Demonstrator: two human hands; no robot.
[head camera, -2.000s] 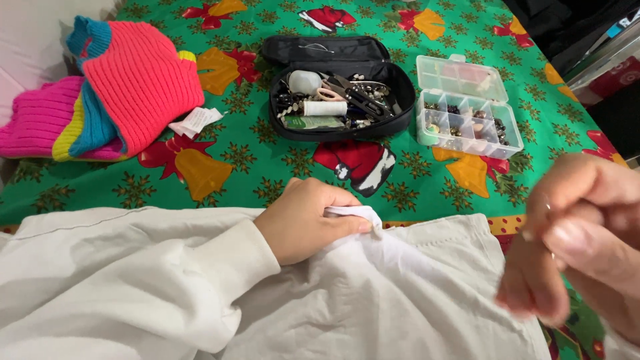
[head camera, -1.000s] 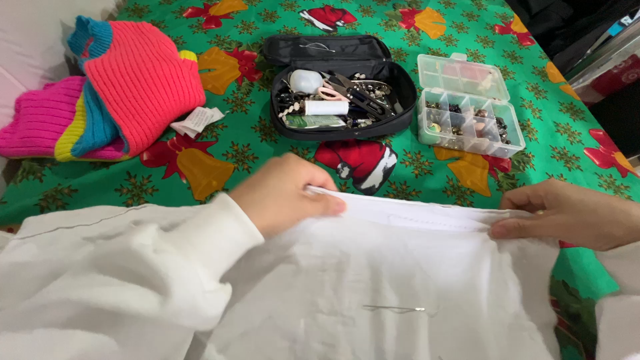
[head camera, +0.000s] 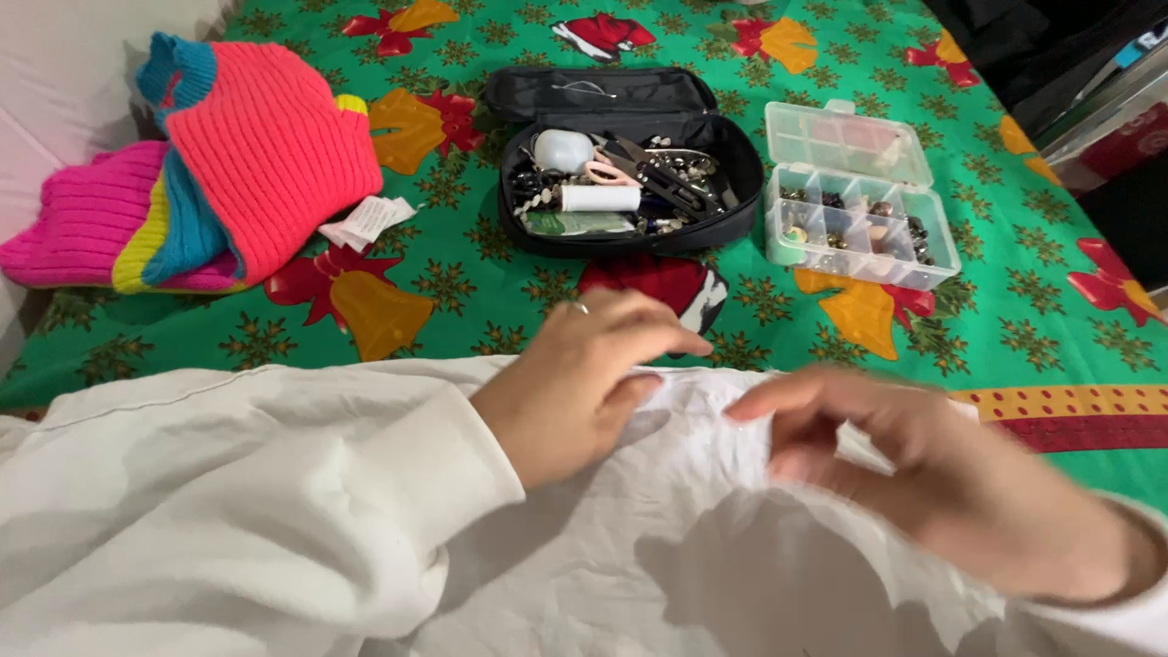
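White fabric (head camera: 566, 566) lies across the near part of the table, its far edge slightly wrinkled between my hands. My left hand (head camera: 584, 383), a ring on one finger, hovers over that edge with thumb and fingers apart and nothing visible in it. To its right, my blurred right hand (head camera: 903, 465) is at the cloth with thumb and forefinger apart; whether it pinches a fold or a thread cannot be made out. Beyond them a black zip case (head camera: 630, 242) holds a white thread spool (head camera: 599, 198), black-handled thread snips or pliers (head camera: 662, 173) and beaded jewellery.
A clear compartment box (head camera: 862, 260) with beads and small parts stands open-lidded right of the case. Folded ribbed knitwear (head camera: 274, 155) in bright colours, with a white tag (head camera: 370, 222), lies at the left. A green patterned tablecloth (head camera: 493, 310) lies beneath.
My left hand has let go of the cloth's edge. The right hand has moved left along the edge, closer to the left hand. The needle seen on the cloth one second ago is no longer plainly visible.
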